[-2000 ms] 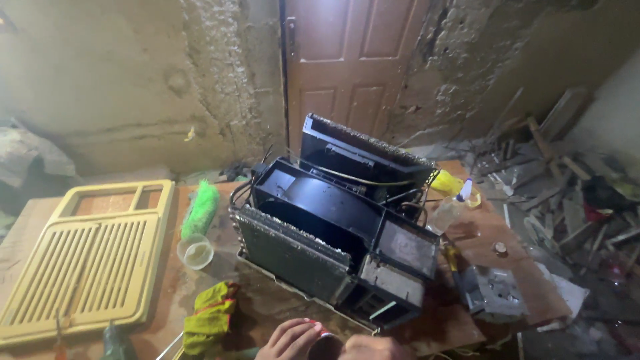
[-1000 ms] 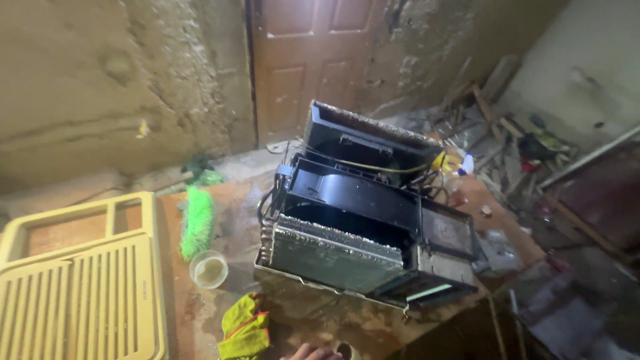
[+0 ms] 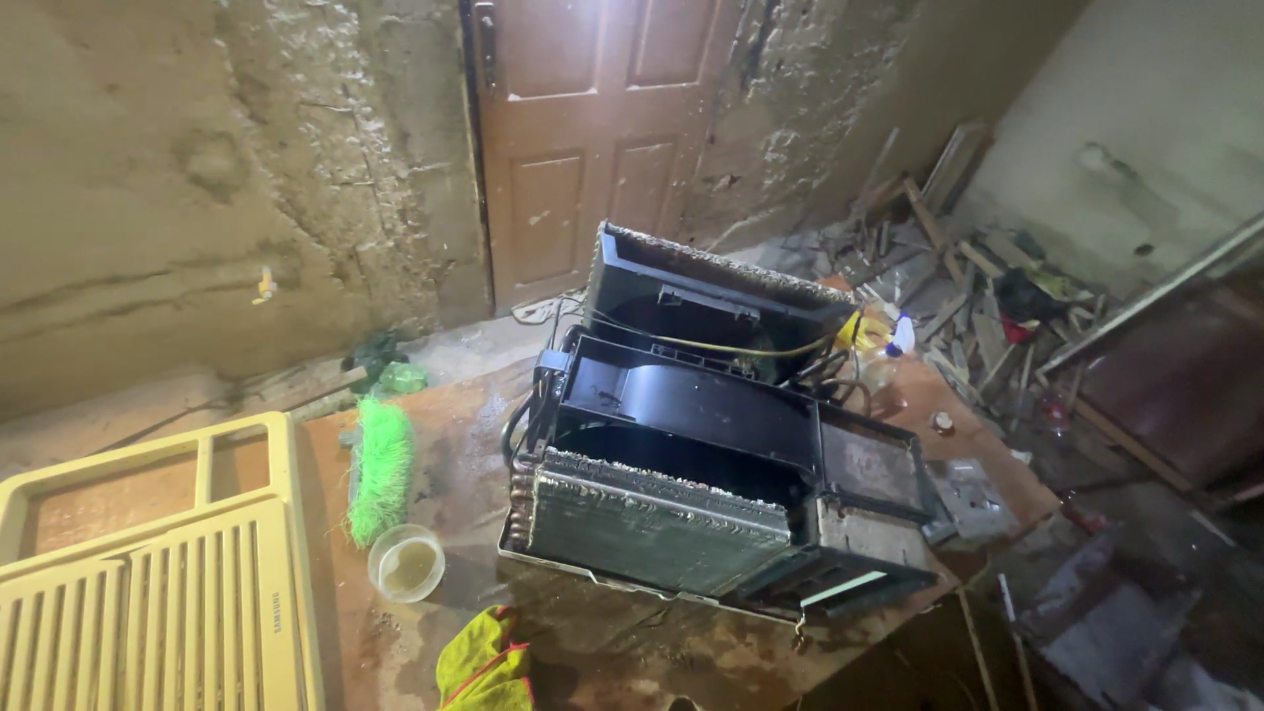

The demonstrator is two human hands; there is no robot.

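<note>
An opened window air conditioner (image 3: 691,395) stands on a wooden table, its black fan housing uncovered and its finned coil (image 3: 652,523) facing the near side. To its left lie a brush with bright green bristles (image 3: 380,472) and a clear plastic cup (image 3: 406,563) holding murky liquid. A yellow-green glove or cloth with red edging (image 3: 487,664) rests at the near edge of the view. The yellow slatted Samsung front panel (image 3: 158,592) lies at the far left. Neither of my hands can be made out; only a small dark shape shows at the bottom edge.
A metal box or plate (image 3: 973,499) sits at the table's right end, near a small round cap (image 3: 942,422). Behind the unit are a yellow-and-white bottle or bag (image 3: 874,334) and cables. Wood scraps (image 3: 973,276) litter the floor. A brown panelled door (image 3: 592,138) stands beyond the table.
My hands, seen at the bottom edge two seconds ago and partly one second ago, have gone out of view. The view has shifted; the air conditioner stays on the table.
</note>
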